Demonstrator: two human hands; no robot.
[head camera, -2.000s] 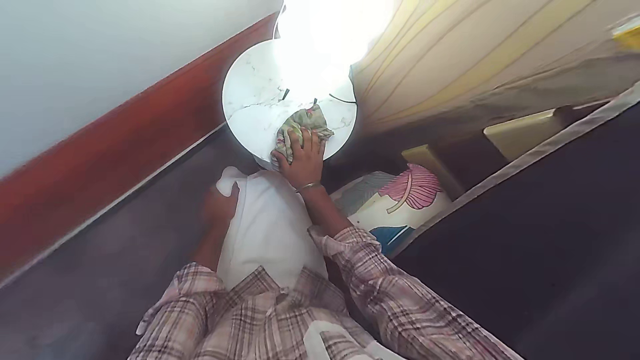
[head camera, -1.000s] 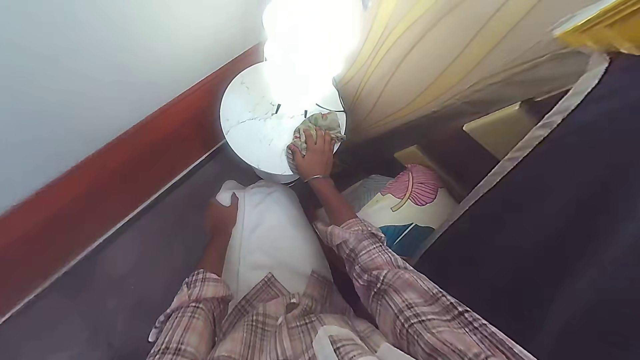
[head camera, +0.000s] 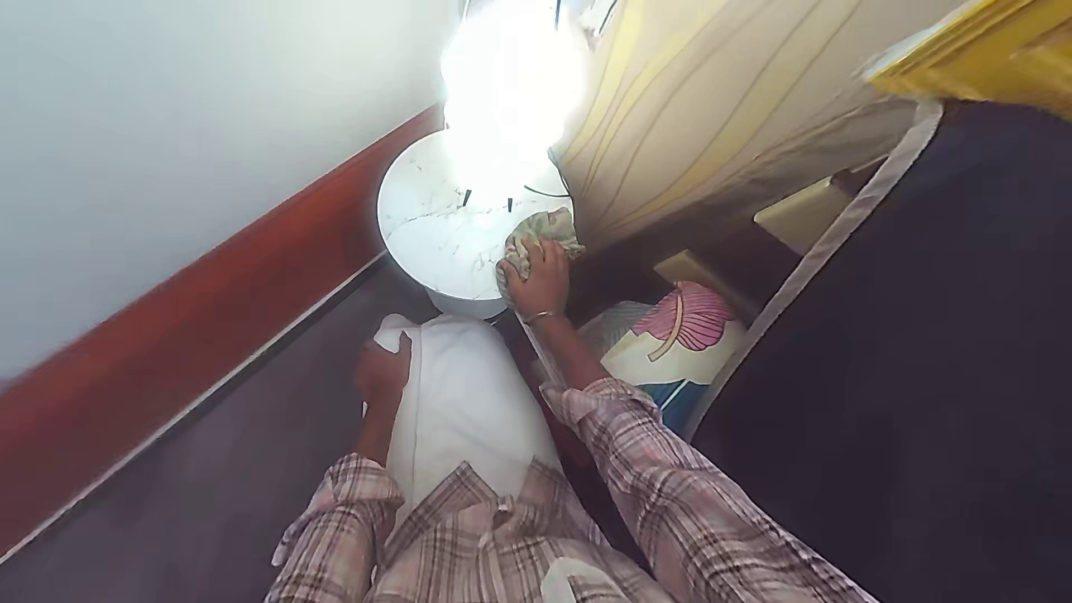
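Note:
My right hand (head camera: 543, 280) rests on a crumpled, patterned green cloth (head camera: 540, 239), its fingers curled over it, at the near right edge of a small round table with a white marbled top (head camera: 427, 226). A thin band circles the wrist. Two short dark marks or objects and a dark curved line show on the tabletop, and strong glare hides its far part. My left hand (head camera: 383, 368) is at the left side of the white trousers (head camera: 469, 394), thumb over the fabric at the knee. Whether it grips the fabric or only rests there is unclear.
A red-brown baseboard (head camera: 276, 213) and pale wall run along the left. Right of the table hangs a beige curtain (head camera: 687, 109) with yellow lines. A leaf-patterned cushion or fabric (head camera: 687, 327) lies near my right forearm, beside a large dark surface with pale edging (head camera: 829, 226).
My right hand and the cloth have shifted right across the tabletop, from near its front middle to the right edge. My left hand has stayed at the trousers. The view has shifted slightly.

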